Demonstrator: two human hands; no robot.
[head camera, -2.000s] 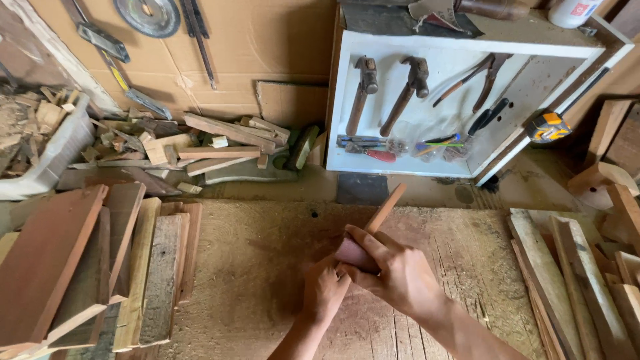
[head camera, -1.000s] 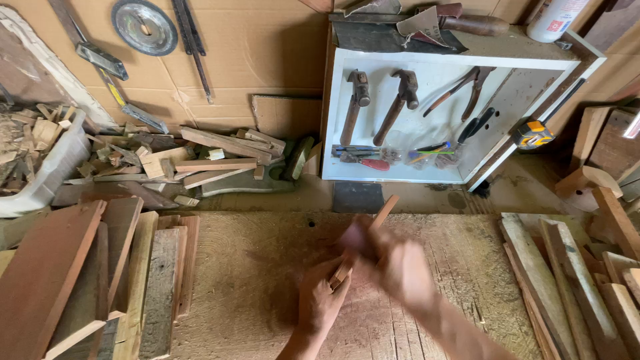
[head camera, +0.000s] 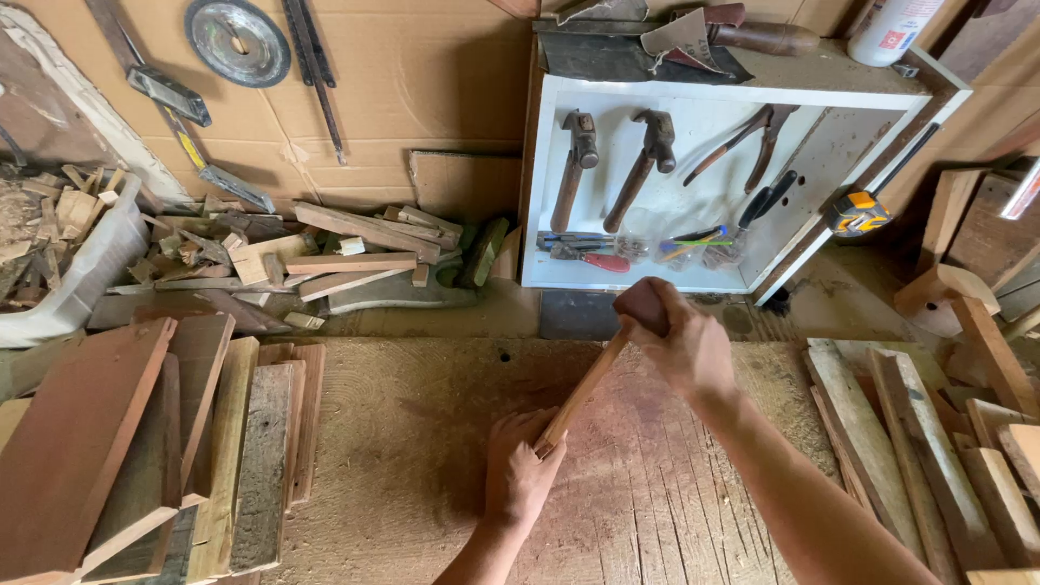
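A slim wooden stick slants up and to the right over the wooden workbench. Its lower end is in my left hand, the fingers closed around it. At the stick's upper end my right hand grips a folded piece of reddish-brown sandpaper, which wraps or covers the stick's tip. The tip itself is hidden under the sandpaper and fingers.
Boards lean in a stack at left, and more wood strips lie at right. Behind stands a white open cabinet with hammers, pincers and a tape measure. Wood offcuts and a plastic bin are at back left.
My right hand has moved with the sandpaper up along the stick to its far end. Two seconds ago both hands were close together near the stick's lower part.
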